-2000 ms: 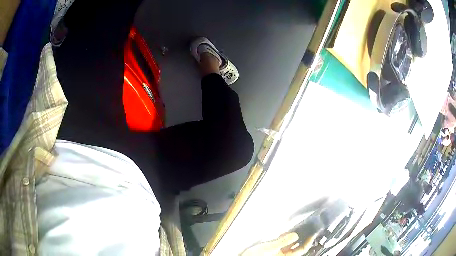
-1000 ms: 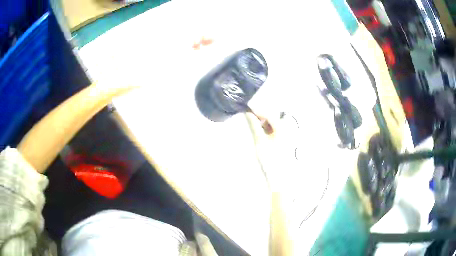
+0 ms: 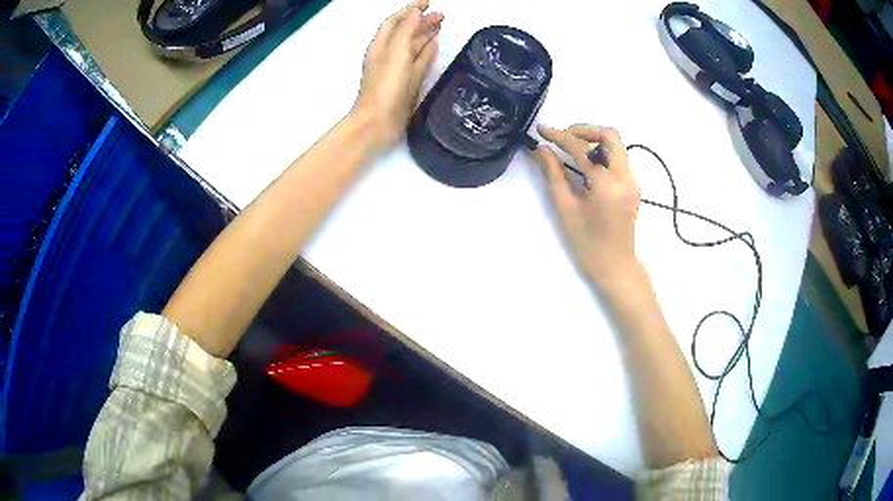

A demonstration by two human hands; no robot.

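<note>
A black oval base unit (image 3: 480, 108) with shiny crinkled film on top lies on the white work surface (image 3: 431, 264). My left hand (image 3: 397, 68) is beside the base's left side, fingers extended, holding nothing visible. My right hand (image 3: 597, 191) is at the base's right side and pinches a thin black cable (image 3: 676, 207). A dark plug (image 3: 530, 142) is at the base's right edge; how far it is inserted cannot be told. Another small dark tip (image 3: 597, 155) shows between my right fingers.
Black over-ear headphones (image 3: 729, 88) lie at the upper right. More headphones (image 3: 235, 37) are on brown cardboard (image 3: 108, 73) at the upper left. Several dark, shiny items (image 3: 862, 230) are at the right edge. The cable loops over the sheet's right side. A red stool (image 3: 323, 377) is below the bench edge.
The view has turned from floor and bench edge to the work surface. Since one second ago, my left hand has come beside the base. My right hand remains near the base's right edge.
</note>
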